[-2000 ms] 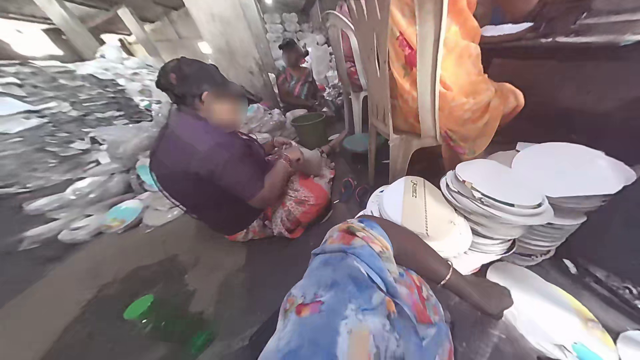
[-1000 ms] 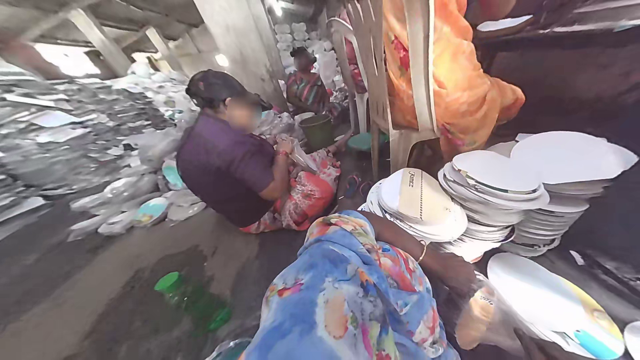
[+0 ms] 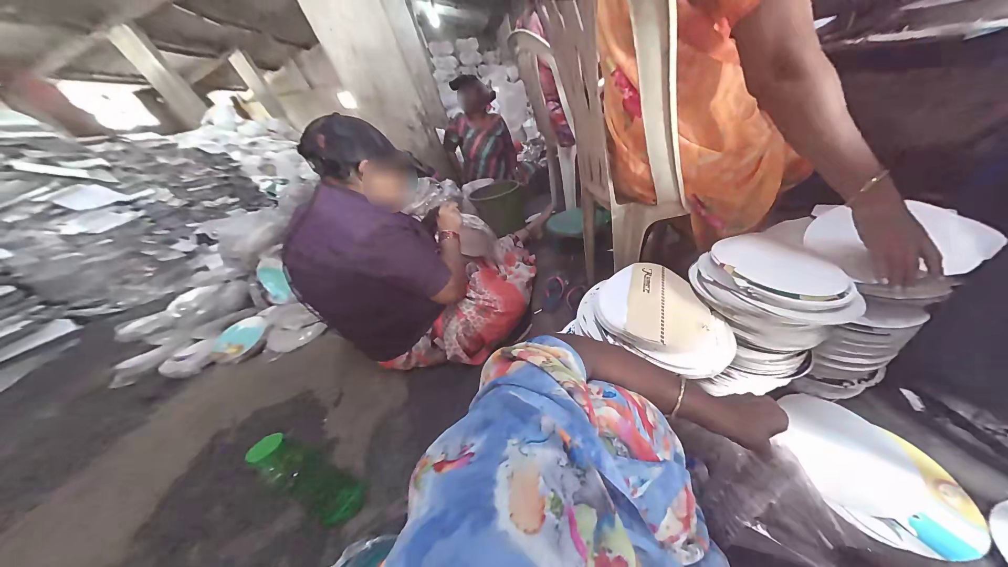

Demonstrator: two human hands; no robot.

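Note:
My left hand (image 3: pixel 752 421), with a thin bangle at the wrist, is closed on the edge of a clear plastic bag (image 3: pixel 736 488). It rests against the left rim of a pile of white plates (image 3: pixel 850 453) that shows yellow and blue print low on its right side. The bag hangs blurred below the hand. My right hand is out of view. Blue flowered cloth (image 3: pixel 543 465) covers my bent leg beside the arm. Just beyond the hand stand a plate stack with a beige printed band (image 3: pixel 650 311) and a taller stack of white plates (image 3: pixel 780 268).
At right, another person's hand (image 3: pixel 898 236) touches a further plate stack (image 3: pixel 874 331). A person in purple (image 3: pixel 362 260) sits on the floor at left. Plastic chairs (image 3: pixel 661 118), a dark bucket (image 3: pixel 498 206) and a green clear bottle (image 3: pixel 303 476) stand or lie around. Loose scraps (image 3: pixel 94 205) cover the left side.
The bag shows below my left hand now, not two seconds ago. My hand has turned over since one second ago. Another person's arm has reached onto the plates at right.

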